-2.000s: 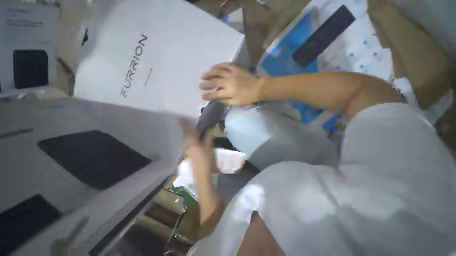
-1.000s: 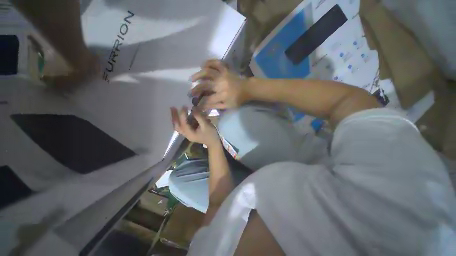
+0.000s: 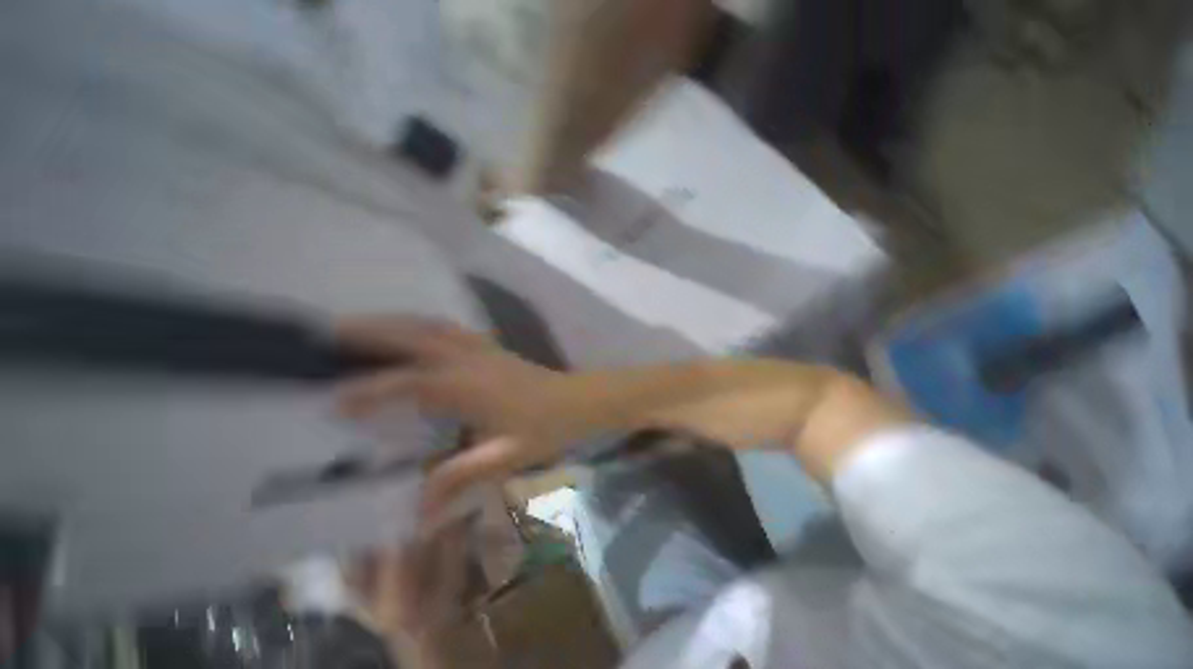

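The frame is strongly blurred. A large white or grey printed carton with a long black band fills the left side. My right hand reaches in from the right and lies over this panel, at the end of the band, with its fingers apart. Whether it presses on the carton is blurred. My left hand is low in the frame by the carton's lower edge, and its fingers are too blurred to read. A white printed carton with faint lettering lies beyond my right forearm.
Another person's forearm reaches down from the top over the white carton. Blue-and-white printed cardboard with a black patch lies at the right. Brown cardboard and clear shiny film are at the bottom. Dark shapes stand at the top.
The view has swung left, so the lettered carton now shows farther right. My right hand has moved from its edge onto the banded panel. My left hand shows lower and farther left.
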